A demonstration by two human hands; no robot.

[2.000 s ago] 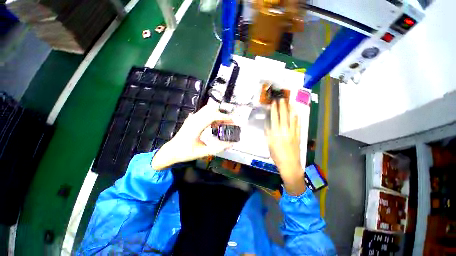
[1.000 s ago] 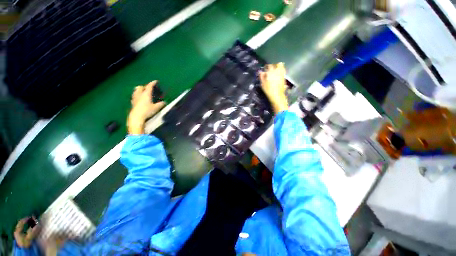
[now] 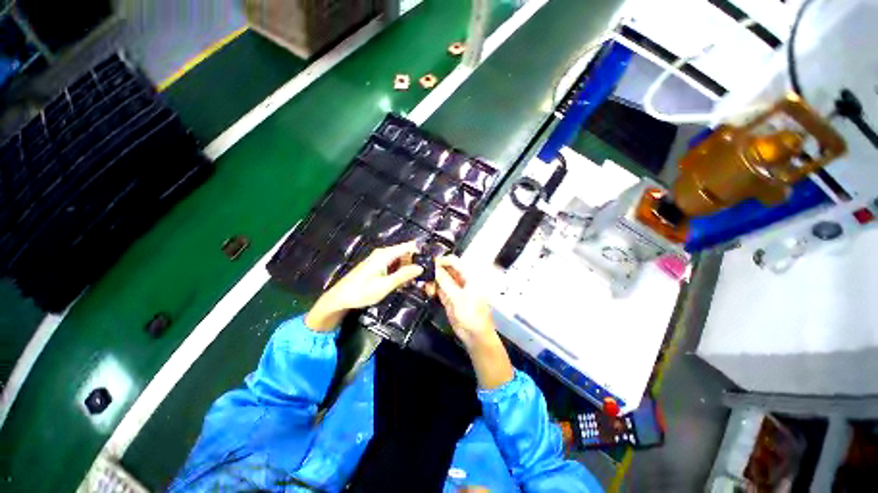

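Note:
My left hand and my right hand meet over the near part of the black blister tray. The fingers of both hands are around a small black module, partly hidden by the fingertips. The tray lies tilted, its far corner over the white edge of the green belt. Its pockets are shiny; whether modules lie in them is hard to tell.
Right is the white machine base with a grey nest, brass-coloured head, pink pad and black clamp. A keypad device is below it. The green belt carries dark modules, copper-coloured parts and stacked trays.
Both hands have come together over the tray; the left came from the belt with a dark piece, the right from the tray's far right side. The view has turned toward the machine.

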